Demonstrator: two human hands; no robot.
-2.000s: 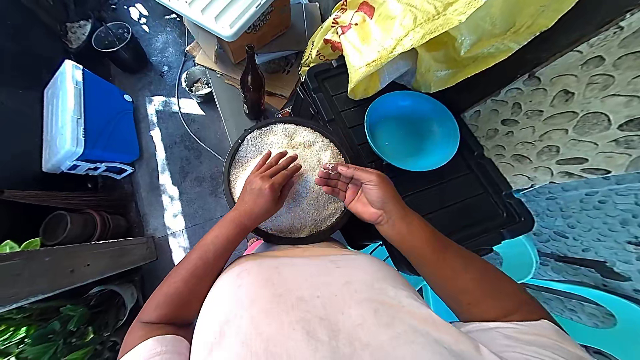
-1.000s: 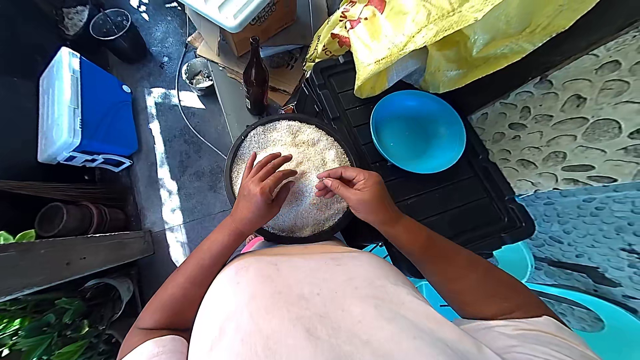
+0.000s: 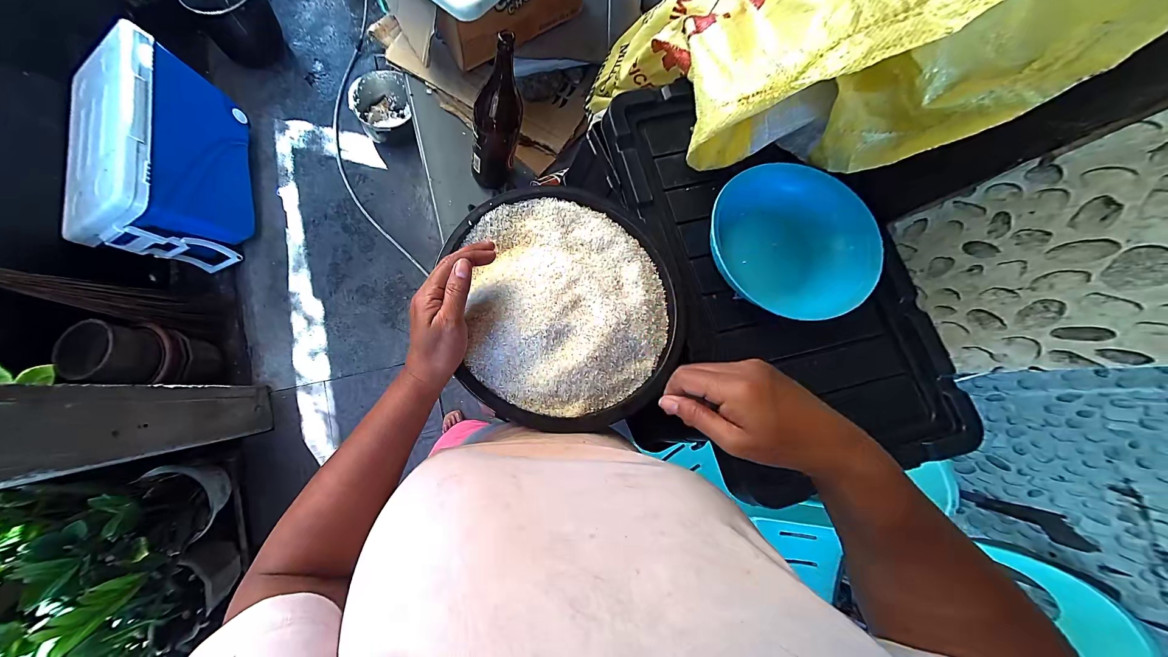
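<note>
A round black tub (image 3: 677, 315) holds a heap of pale grain (image 3: 566, 310) that looks like rice, close in front of my torso. My left hand (image 3: 445, 315) is at the tub's left rim, palm turned toward the grain and fingers reaching over the edge; nothing is seen in it. Just outside the lower right rim is my right hand (image 3: 744, 411), its fingers curled and thumb near the index finger. Whether something small is pinched there cannot be made out. A blue plastic bowl (image 3: 797, 242) rests on a black ridged lid (image 3: 821, 365) right of the tub.
Beyond the tub stand a brown glass bottle (image 3: 497, 114) and a cardboard box (image 3: 511, 27). Yellow printed sacks (image 3: 876, 82) overhang the lid. On the left floor are a blue cooler (image 3: 196, 151), a small metal pot (image 3: 381, 105) and a cable (image 3: 351, 178). A turquoise plastic chair (image 3: 798, 547) is lower right.
Both hands were over the grain. My right hand has moved right, off the tub, and my left hand has shifted left to its rim.
</note>
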